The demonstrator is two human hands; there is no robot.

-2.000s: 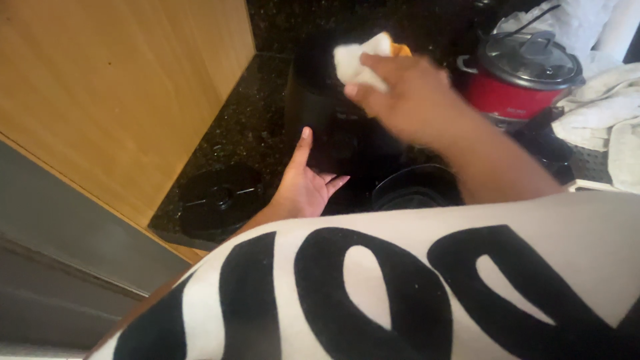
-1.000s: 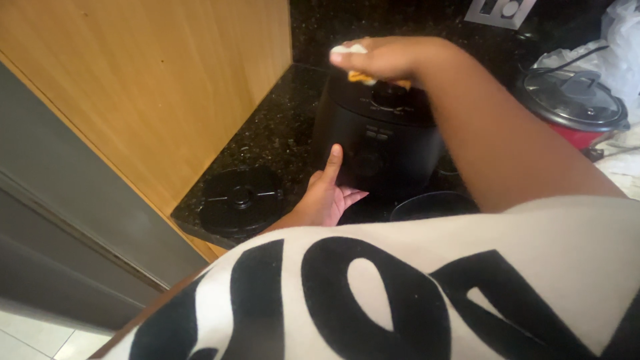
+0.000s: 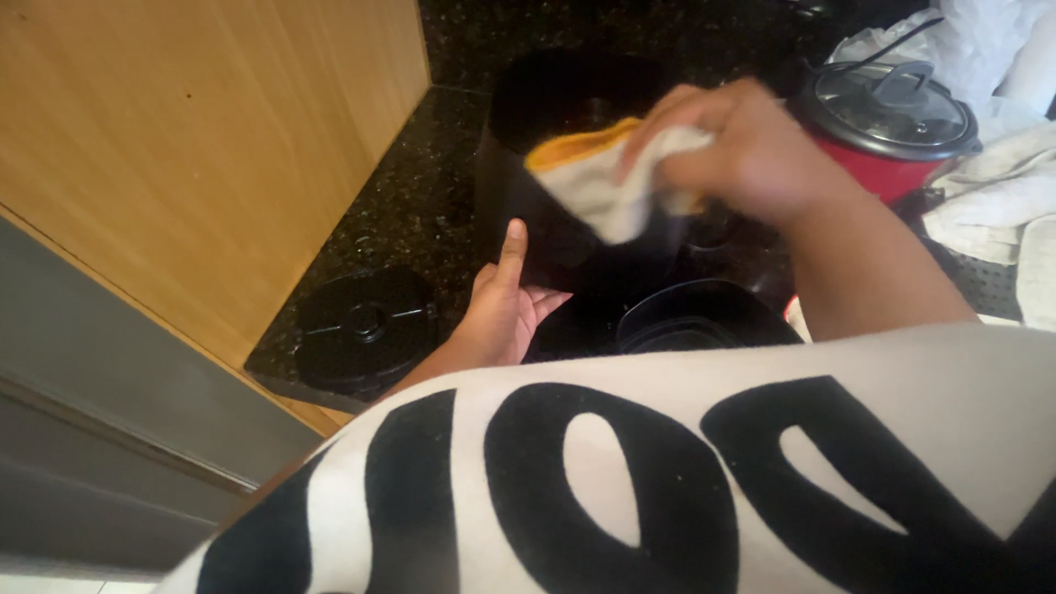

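Note:
My right hand (image 3: pixel 726 153), blurred by motion, grips a white cloth with an orange-yellow edge (image 3: pixel 598 177) at the upper right side of a black appliance (image 3: pixel 528 198), perhaps an air fryer. The cloth hangs in front of its body; whether it touches is unclear. My left hand (image 3: pixel 511 301) rests against the lower left front of the appliance, thumb up and fingers spread under its edge. Just right of that hand lies a black open basket or pan (image 3: pixel 701 309), partly hidden by my shirt. A black perforated plate with a central knob (image 3: pixel 367 322) lies flat on the counter at the left.
A red cooker with a glass lid (image 3: pixel 887 115) stands at the upper right, with plastic bags (image 3: pixel 982 49) behind it and pale cloths (image 3: pixel 990 194) beside it. A wooden panel (image 3: pixel 206 148) borders the dark speckled granite counter (image 3: pixel 404 198) on the left.
My right hand with the cloth has come from the appliance's top down toward its right front. My left hand stays against the lower left of the appliance. The view has shifted.

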